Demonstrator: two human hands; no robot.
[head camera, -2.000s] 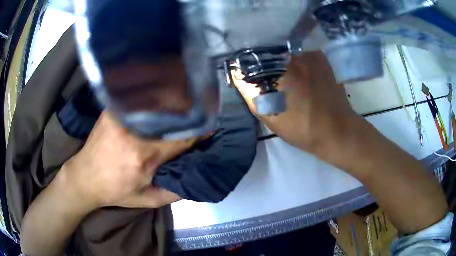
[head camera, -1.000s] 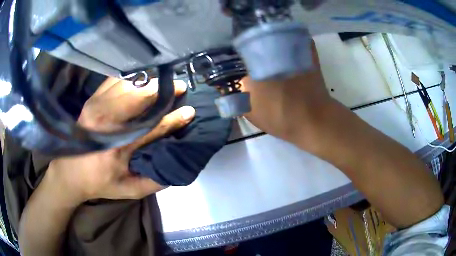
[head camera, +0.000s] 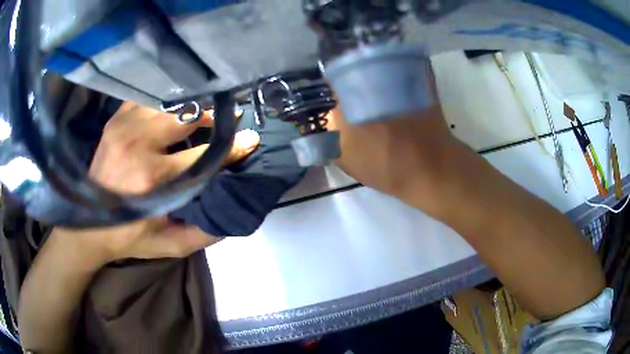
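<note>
The navy waistband (head camera: 238, 200) lies gathered under the sewing machine head (head camera: 262, 41), which hides the needle area. My left hand (head camera: 138, 152) holds the band from the left, thumb and index finger on top near the machine, partly behind a dark curved loop. The brown garment body (head camera: 148, 304) hangs below my left wrist and over the table's front edge. My right hand (head camera: 387, 148) is at the right of the band, its fingers hidden behind the tension knobs, so I cannot tell whether it grips the cloth.
The white table (head camera: 331, 242) has a measuring tape (head camera: 345, 308) along its front edge. Orange, green and dark handled tools (head camera: 590, 155) lie at the right beside a thin metal rod (head camera: 549, 117). A piece of cardboard (head camera: 483, 321) is below the front edge.
The machine head now appears further left and covers more of the view than two seconds ago. Less of the navy band shows between my left hand and the machine.
</note>
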